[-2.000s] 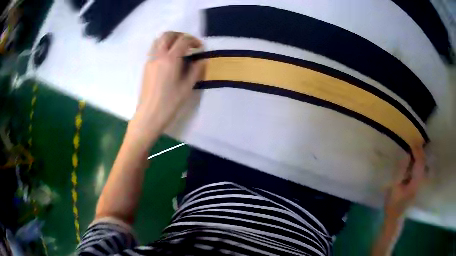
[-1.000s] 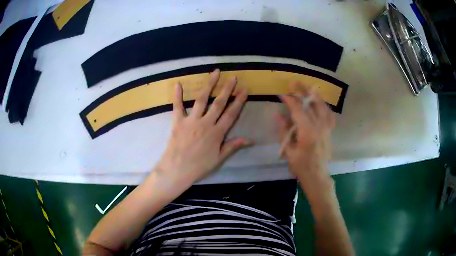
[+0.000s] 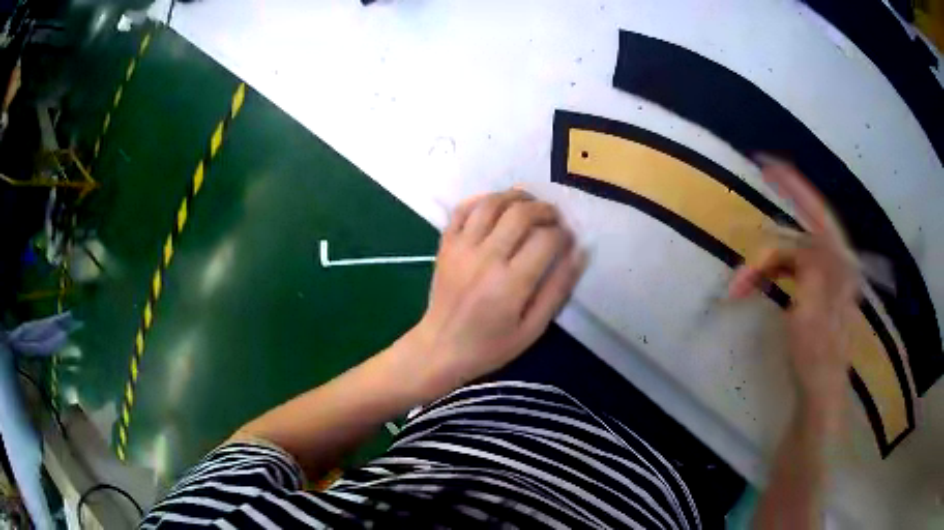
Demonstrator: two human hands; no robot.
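Note:
A narrow yellow-tan card pattern (image 3: pixel 662 184) lies on a slightly larger black curved fabric piece (image 3: pixel 560 145), whose border shows around it. A second black curved piece (image 3: pixel 714 98) lies beyond it. My left hand (image 3: pixel 507 264) is off the pattern at the table's front edge, back up, fingers bent and blurred; its palm is hidden. My right hand (image 3: pixel 813 274) is over the right part of the pattern, blurred, with fingers bent around what looks like a thin pale marking pen (image 3: pixel 875 271). The pen's tip is not clear.
The white table (image 3: pixel 342 72) has its front edge running diagonally down to the right. Another black curved piece (image 3: pixel 901 52) is at the upper right. Green floor (image 3: pixel 279 197) with yellow-black tape (image 3: pixel 186 207) is at the left, beside blurred clutter.
The view has swung left, as it was two seconds ago. My left hand has lifted off the pattern and moved to the table's front edge. My right hand is still over the pattern's right part.

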